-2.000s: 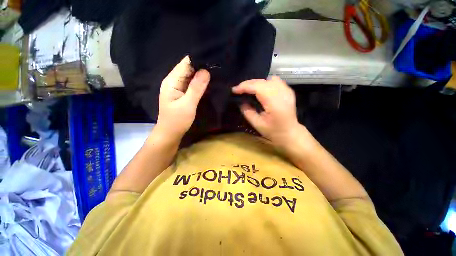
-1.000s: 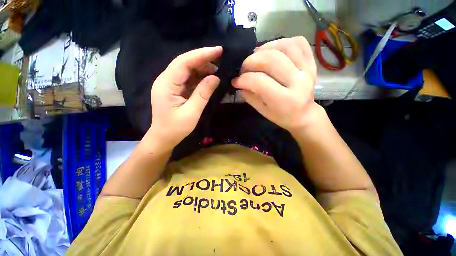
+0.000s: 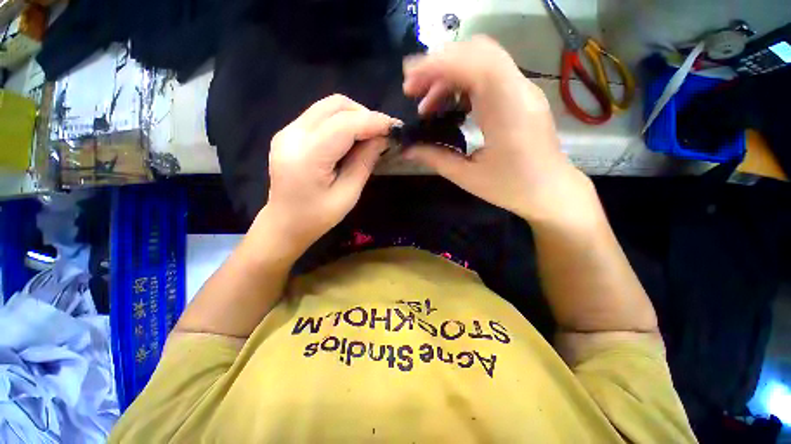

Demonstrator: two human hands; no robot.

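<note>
The black garment piece (image 3: 286,78) covers the left and middle of the table edge and hangs toward my lap. My left hand (image 3: 325,165) pinches an edge of the black cloth between thumb and index finger. My right hand (image 3: 494,130) is just right of it, with thumb and fingers spread around a bunched part of the cloth; its fingers are blurred, and whether they grip it is unclear. Scissors (image 3: 591,82) with one red and one yellow-orange loop lie right of my right hand, blades pointing away.
A small blue bin (image 3: 696,117) with dark scraps stands at the right table edge, a white tape strip (image 3: 675,87) across it. A large blue crate (image 3: 147,277) and pale cloth (image 3: 56,347) are at lower left. Taped packaging (image 3: 100,117) lies on the left table edge.
My right hand has opened from its closed grip on the cloth, its fingers raised and spread. My left fingertips have closed on the cloth edge. The raised cloth flap is now lower and bunched.
</note>
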